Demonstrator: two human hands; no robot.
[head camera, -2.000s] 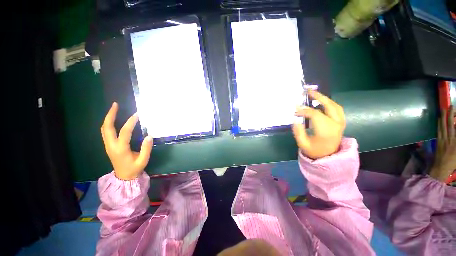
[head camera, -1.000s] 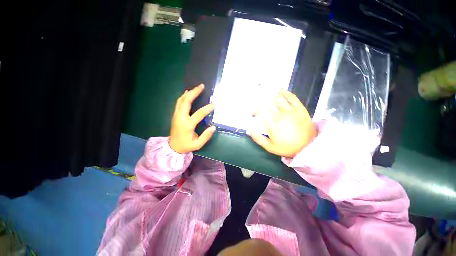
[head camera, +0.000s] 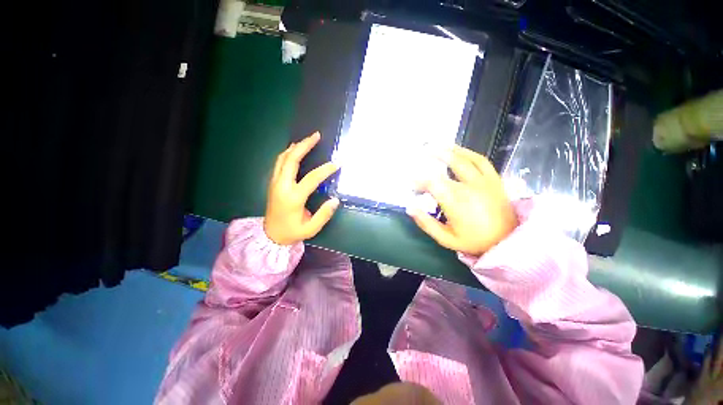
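Note:
A tablet (head camera: 404, 103) with a glowing white screen lies flat in the middle on a dark foam tray (head camera: 317, 87). A second tablet (head camera: 555, 150) lies to its right under shiny, wrinkled clear film; its screen is dark. My left hand (head camera: 297, 190) is at the lit tablet's lower left edge, fingers apart, thumb near the corner. My right hand (head camera: 468, 202) is over the lit tablet's lower right part, fingers bent above the screen; glare hides whether the fingertips touch. My right sleeve covers the second tablet's lower left corner.
Dark glossy items (head camera: 587, 32) lie beyond the tablets. A wrapped pale post (head camera: 690, 125) stands at right. A tall black pile or drape (head camera: 95, 142) fills the left. A white object (head camera: 230, 17) is at upper left. Part of another person shows at lower right.
The view has swung right-to-left, so the tablets sit further right. My right hand has moved from the right tablet's edge onto the left tablet. The right tablet's screen has gone from white to dark.

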